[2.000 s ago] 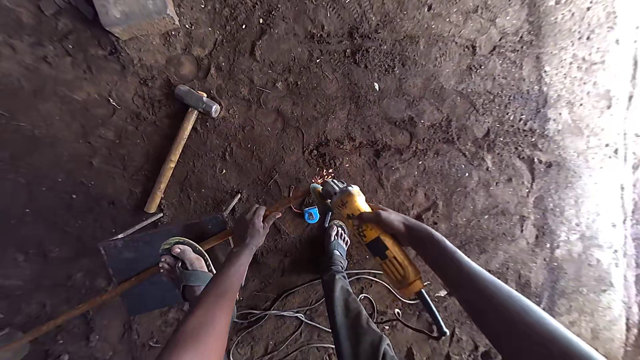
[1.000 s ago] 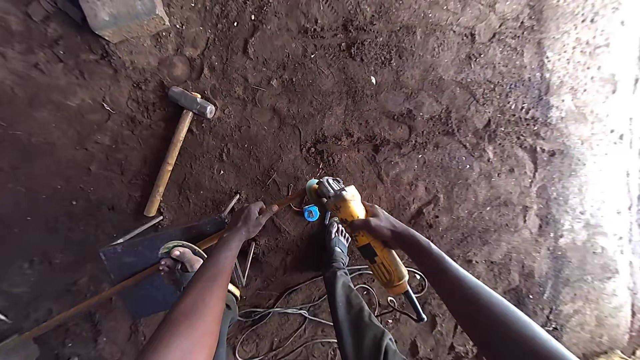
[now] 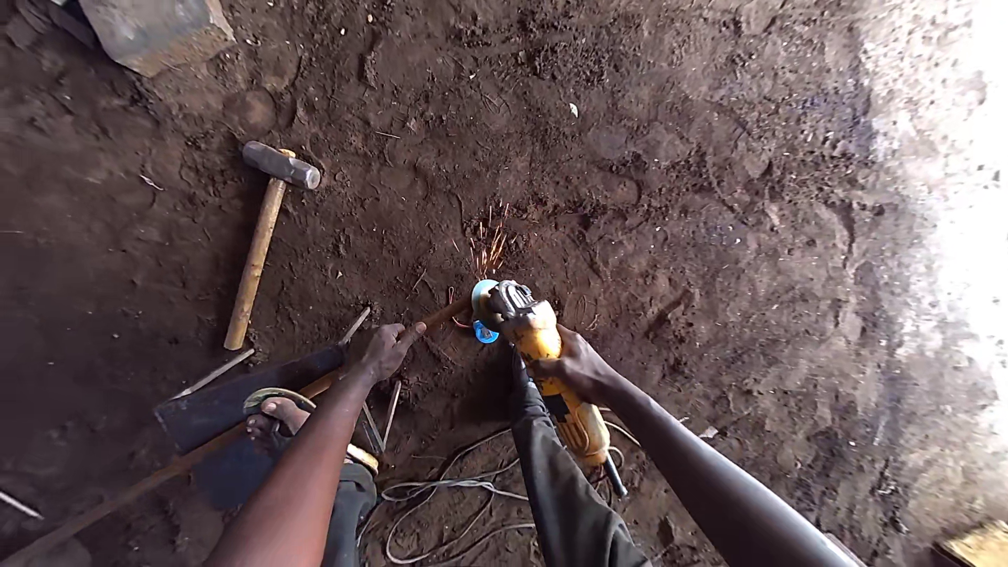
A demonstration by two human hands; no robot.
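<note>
My left hand grips a long rusty metal bar, which runs from the lower left up to the grinder. Held in my right hand is a yellow angle grinder, its head pointing up and left. The grinder's disc meets the bar's end, and orange sparks spray upward from there. Just below the disc lies a small blue object of unclear kind. My sandalled foot is beside the bar, over a dark metal piece.
A sledgehammer with a wooden handle lies on the dirt floor at the left. Farther up is a heavy block. Looped cable lies between my legs. Thin metal rods rest near the dark piece.
Sparks show two seconds ago, hardly any one second ago, and a longer spray now. Both hands keep hold of the bar and the grinder.
</note>
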